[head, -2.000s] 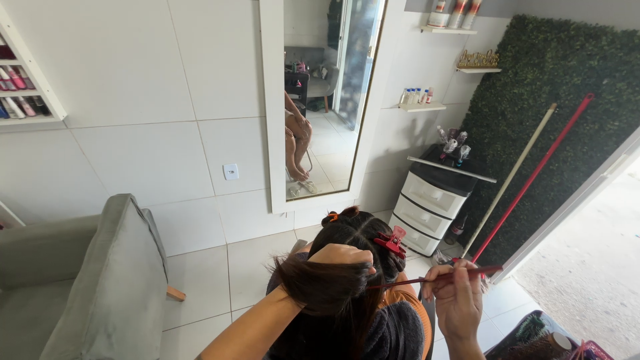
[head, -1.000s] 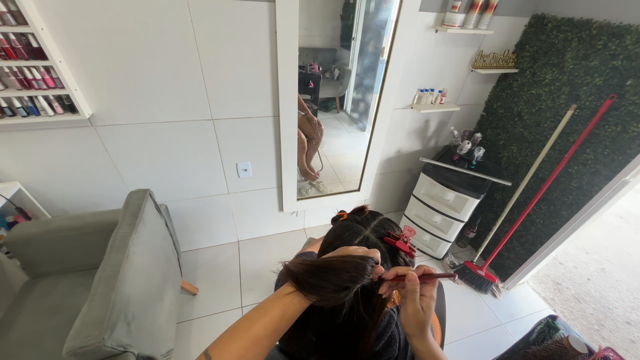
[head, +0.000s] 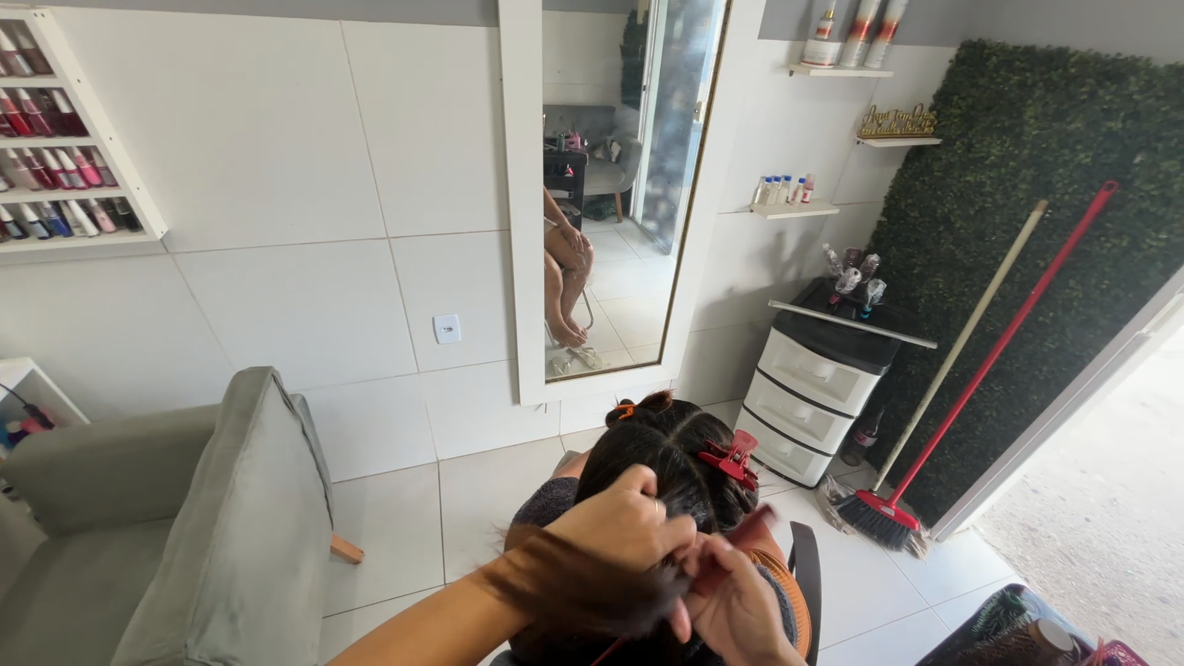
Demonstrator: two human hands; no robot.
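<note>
A seated person's dark-haired head [head: 638, 462] is low in the middle, parted into sections. A red claw clip [head: 733, 460] holds hair on its right side, and an orange band [head: 626, 411] shows near a small bun on top. My left hand [head: 615, 527] is closed on a long lock of hair [head: 583, 587] that drapes back over the wrist. Close against it, my right hand [head: 735, 601] holds a red comb [head: 754, 527], blurred and partly hidden by the fingers. The fingers of both hands meet at the back of the head.
A grey armchair [head: 222, 518] stands at left below a nail polish rack [head: 139, 208]. Ahead hangs a white-framed mirror [head: 529, 277]. To the right are a drawer unit [head: 800, 407], a red broom [head: 999, 342], a mop [head: 962, 342] and, at lower right, a container with brushes [head: 1017, 610].
My right hand has moved left with the comb, from beside the head to against my left hand. The lock of hair now lies back over my left wrist.
</note>
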